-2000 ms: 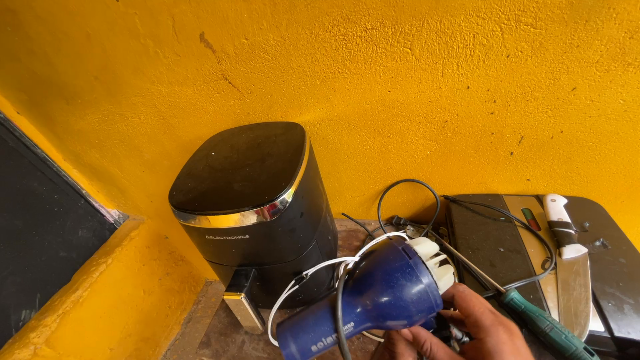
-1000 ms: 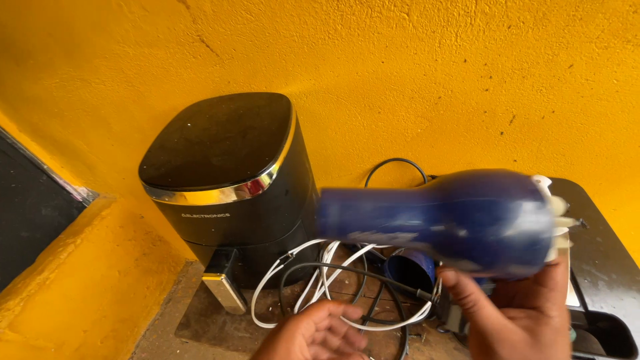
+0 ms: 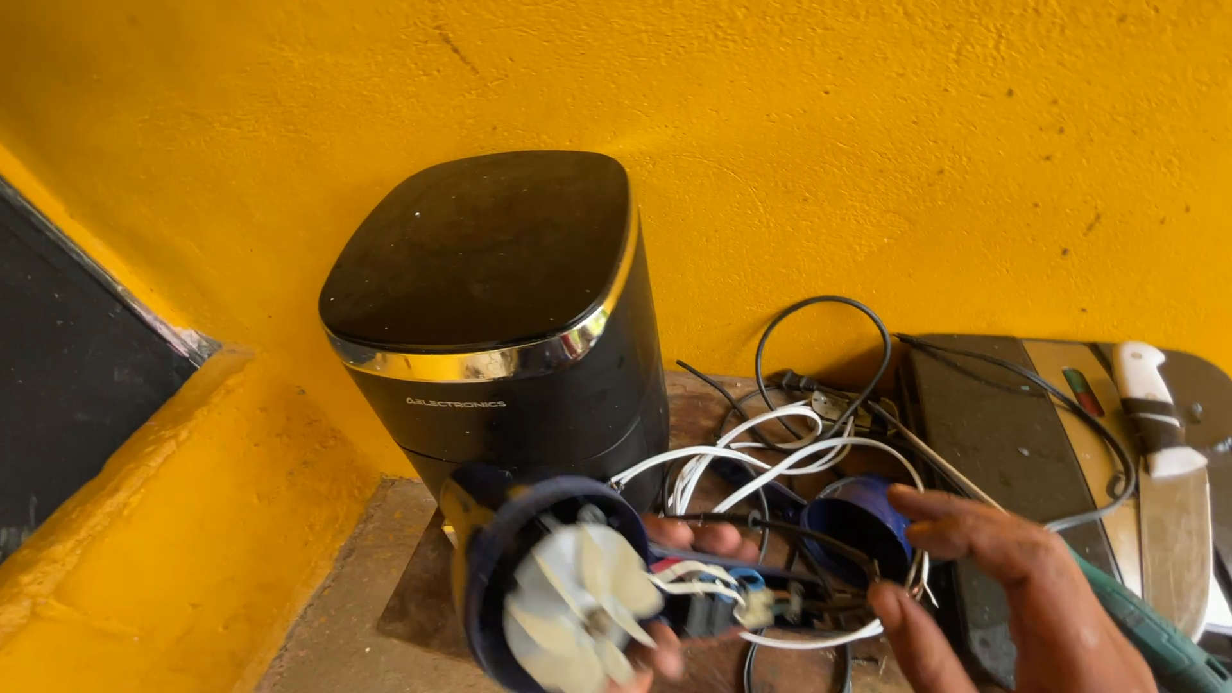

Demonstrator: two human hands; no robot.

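An opened blue hair dryer [image 3: 476,577] lies in my left hand [image 3: 707,544], whose fingers show behind and below its handle. Its white fan [image 3: 582,606] faces me from the round housing. Wires and small electrical parts [image 3: 731,597] are exposed in the open handle. My right hand [image 3: 1011,568], thumb and fingers apart, is at the right of the handle, close to the dark cord; whether it touches the cord is unclear. Beyond the handle rests a separate blue round cover [image 3: 861,525], partly hidden by the cord and my fingers.
A black air fryer [image 3: 520,414] stands behind the dryer, against the yellow wall. White cable [image 3: 770,472] and black cable are tangled beside it. At right, a knife with a white handle [image 3: 1145,385] lies on a dark appliance [image 3: 991,423], near a green-handled tool [image 3: 1145,621].
The dryer has moved left and turned, so its fan and the wiring in the handle now show. It was in my right hand one second ago; now my left holds it and my right is apart from it.
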